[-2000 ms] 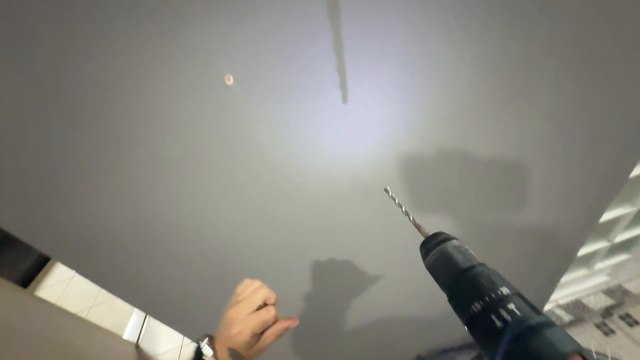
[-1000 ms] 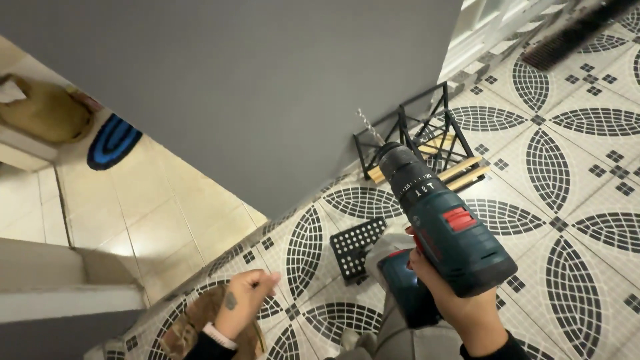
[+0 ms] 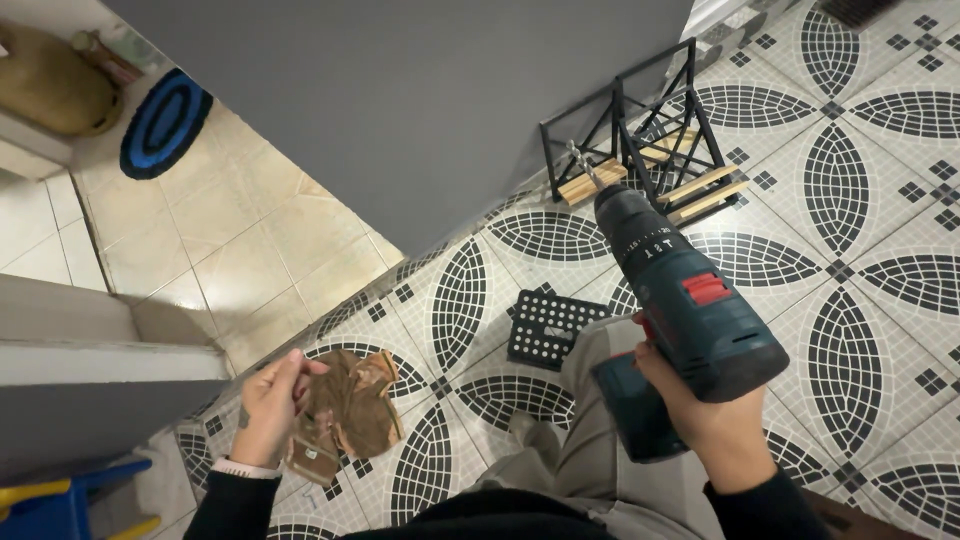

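Note:
My right hand (image 3: 709, 420) grips the handle of a dark green cordless drill (image 3: 667, 285) with a red switch. A twist drill bit (image 3: 585, 163) sits in its chuck and points up and left. My left hand (image 3: 271, 401) is raised on the left with its fingers curled together; whether something small is pinched in them cannot be told. Beneath it on the floor lies a crumpled brown cloth (image 3: 349, 405). Beyond the drill bit, black metal frames with wooden slats (image 3: 697, 191) stand against the grey wall (image 3: 420, 97).
A black perforated step stool (image 3: 555, 326) stands by my knee on the patterned tile floor (image 3: 836, 195). A blue oval rug (image 3: 166, 124) and a gas cylinder (image 3: 56, 79) are at upper left. A blue and yellow plastic object (image 3: 64, 499) is at lower left.
The view has swung down from the wall to the floor. Two seconds ago the drill bit and my left hand were in front of the grey wall. The drill stays in my right hand.

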